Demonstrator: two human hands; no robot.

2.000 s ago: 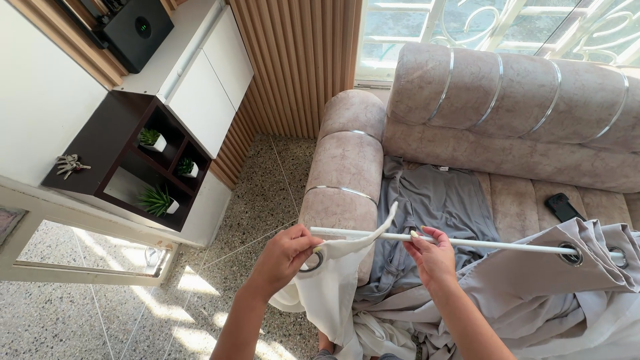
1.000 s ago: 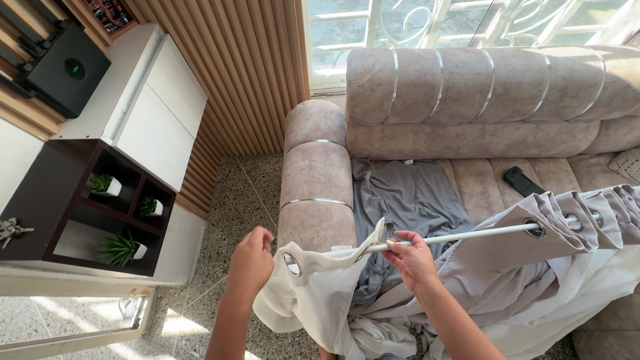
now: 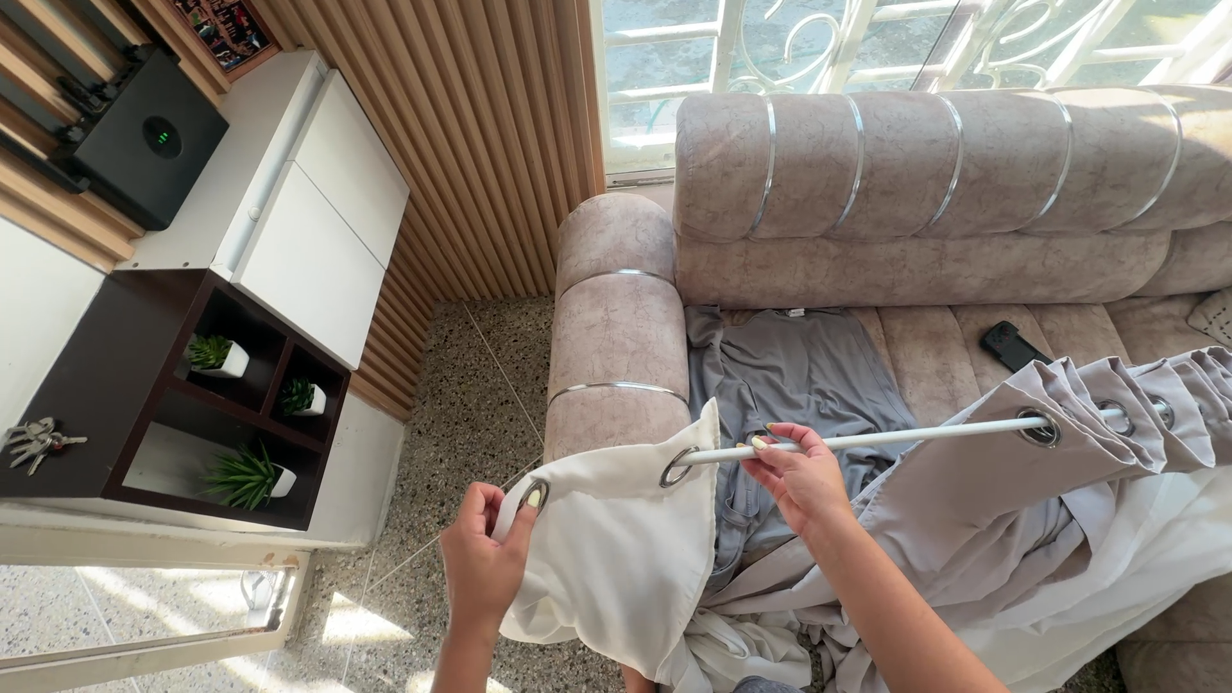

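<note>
My left hand pinches the top edge of a white curtain at a metal grommet. The fingers of my right hand are closed around a white curtain rod near its left end. That end meets another grommet of the white curtain; whether it passes fully through is hard to tell. Farther right, a beige-grey curtain hangs bunched on the rod by its grommets. White cloth lies below it.
A beige sofa holds grey clothing and a black handheld device. At left stand a dark shelf with small potted plants and keys, and a white cabinet with a black router. A barred window is behind.
My left hand, free of the cloth a second ago, now holds the white curtain's edge at a grommet. The curtain's top edge is spread out between my hands. My right hand stays on the rod.
</note>
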